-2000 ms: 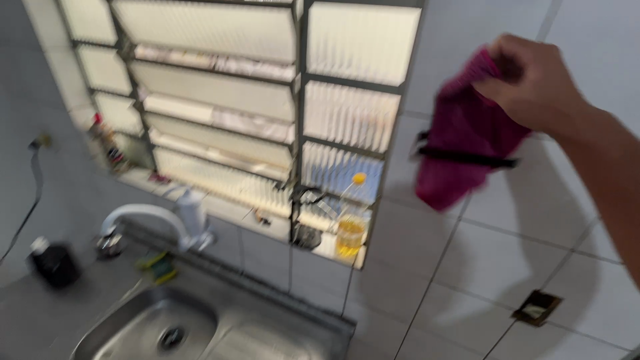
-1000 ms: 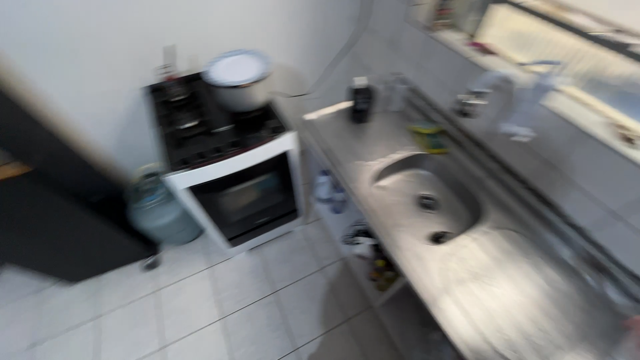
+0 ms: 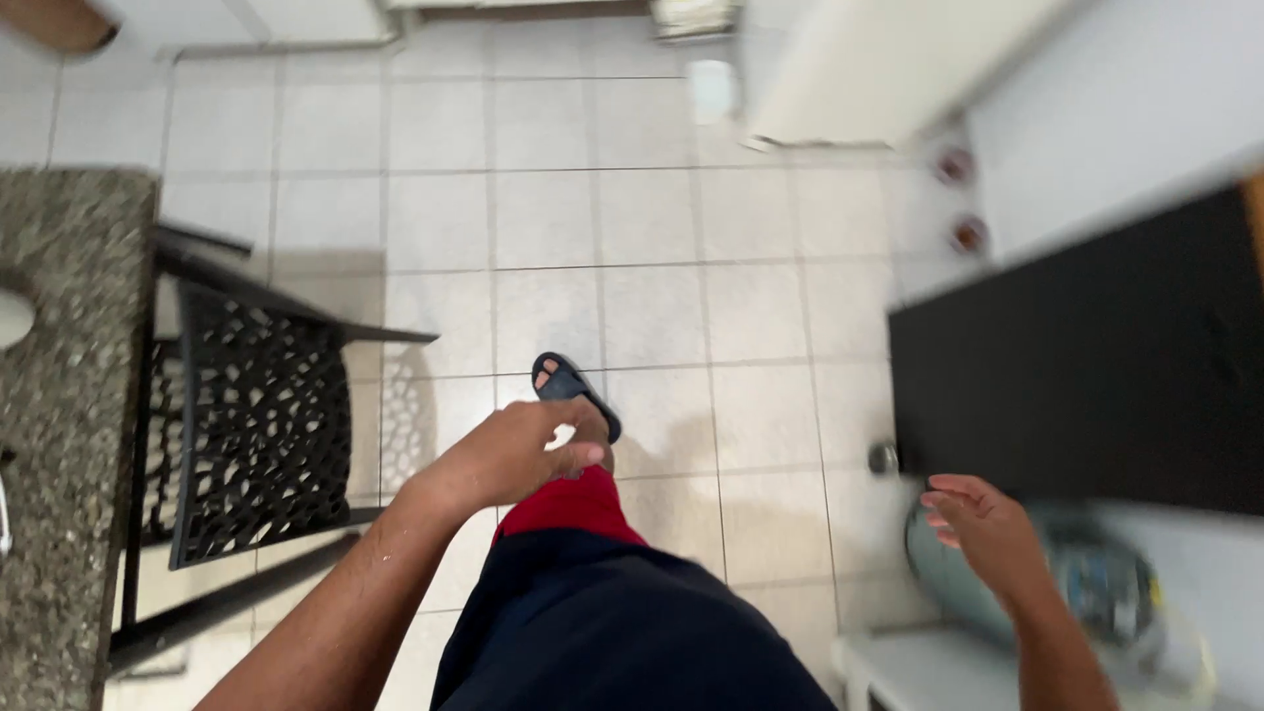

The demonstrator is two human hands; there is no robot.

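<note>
Both of my hands show in the head view, with nothing in them. My left hand hangs over my leg, its thumb and fingers curved with a gap between them, above the red cloth at the hem of my dark shorts. My foot in a dark blue sandal is on the tiled floor just beyond it. My right hand is out to the right with fingers loosely bent, near the lower corner of a black panel. A greenish gas cylinder stands below and behind that hand.
A granite tabletop runs along the left edge, with a black perforated chair beside it. Pale tiles cover the floor ahead. A white furniture piece stands at the upper right, and the white stove is at the lower right.
The view has swung from the window and sink down to the floor. Two seconds ago a hand held a magenta cloth item by the wall; now both hands are empty and that item is out of view.
</note>
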